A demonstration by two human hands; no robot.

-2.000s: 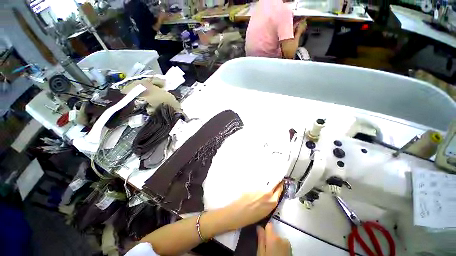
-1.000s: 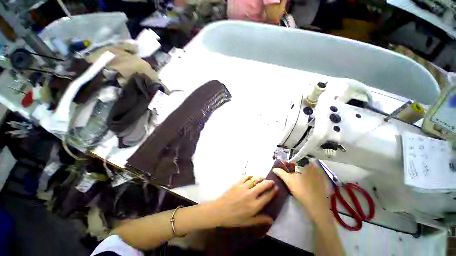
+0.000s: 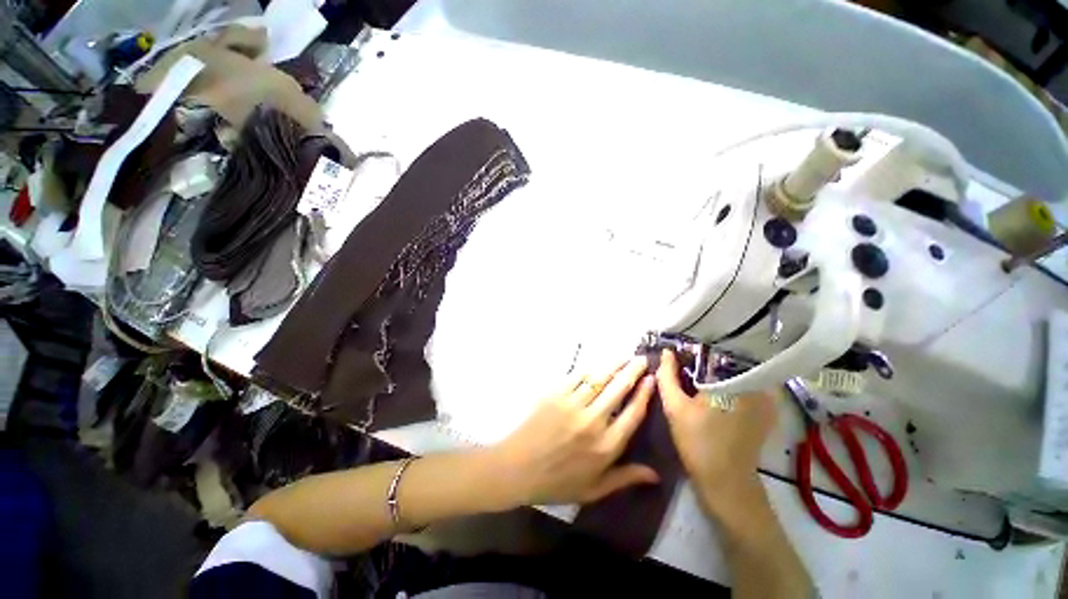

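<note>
A dark brown fabric band (image 3: 636, 501) runs from the presser foot (image 3: 672, 343) of the white sewing machine (image 3: 925, 304) toward the table's front edge. My left hand (image 3: 582, 438) lies on the band's left side, fingertips close to the foot. My right hand (image 3: 717, 435) presses on its right side, fingertips at the foot. Both hands hold the band flat. The needle tip is too small to make out. A stack of curved brown bands (image 3: 392, 252) with frayed edges lies left of the machine.
Red-handled scissors (image 3: 853, 459) lie right of my right hand, below the machine arm. A folded dark bundle (image 3: 252, 199) with a white tag (image 3: 324, 187) and beige scraps (image 3: 234, 76) are heaped at left. A pale raised rim (image 3: 656, 47) bounds the table's back.
The view has moved down and closer. Compared with one second ago, both hands are nearer together at the presser foot. Two seconds ago my right hand was lower on the band.
</note>
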